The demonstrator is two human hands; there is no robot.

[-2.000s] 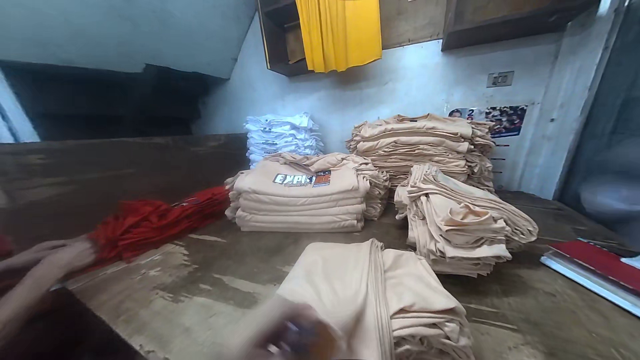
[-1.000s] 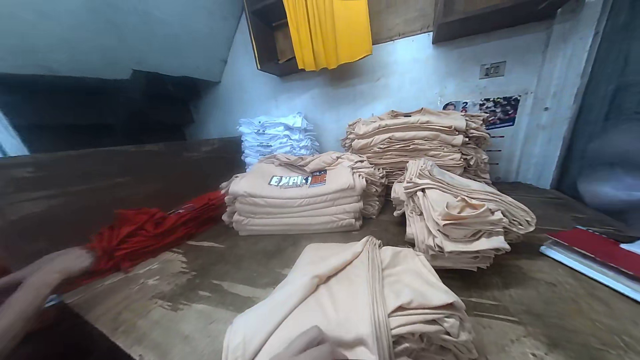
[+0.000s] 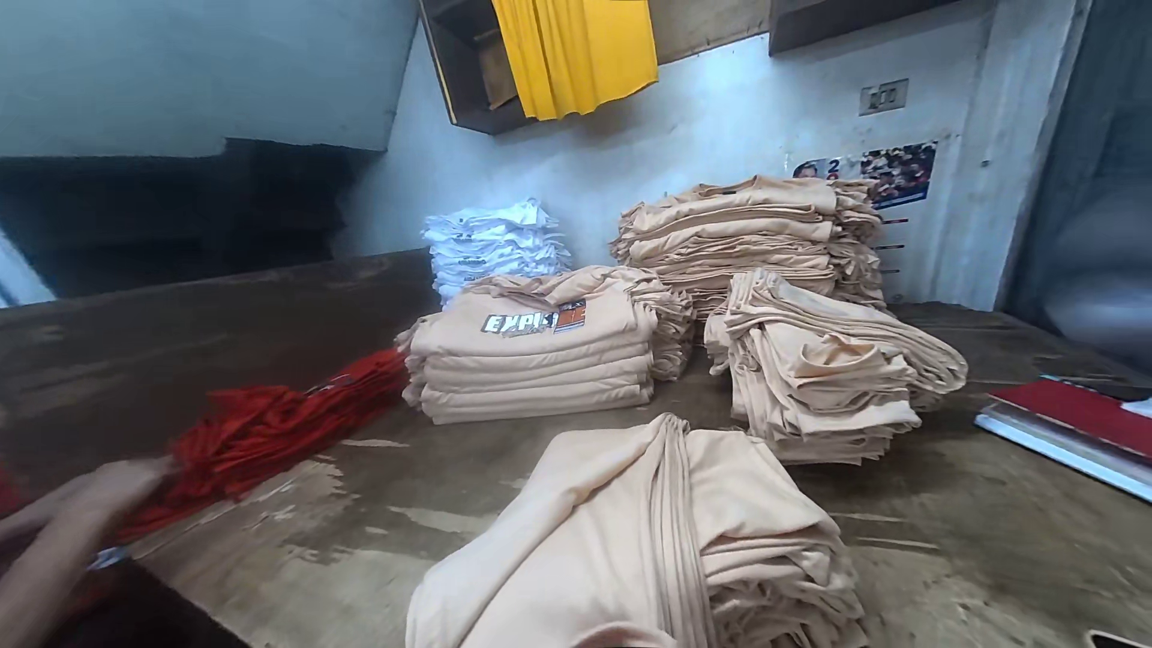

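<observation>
Neither of my hands is in view. Nearest to me lies a pile of folded beige shirts (image 3: pixel 630 540), its front cut off by the bottom edge. Behind it on the left is a neat stack of beige shirts (image 3: pixel 540 360) with a printed front on top. A looser beige stack (image 3: pixel 828 369) lies to the right, with a taller beige stack (image 3: pixel 747 234) against the wall. White folded garments (image 3: pixel 495 243) are piled behind the printed stack.
At the left edge, another person's blurred hands (image 3: pixel 117 486) are at a bunched red garment pile (image 3: pixel 270 432) on the worn wooden table (image 3: pixel 360 540). Red and white books or folders (image 3: pixel 1071 432) lie right. Yellow cloth (image 3: pixel 576 54) hangs from a wall shelf (image 3: pixel 468 72).
A blurred hand seen at the bottom centre by the near beige pile two seconds ago is out of view now. The other person's hands stay by the red garments.
</observation>
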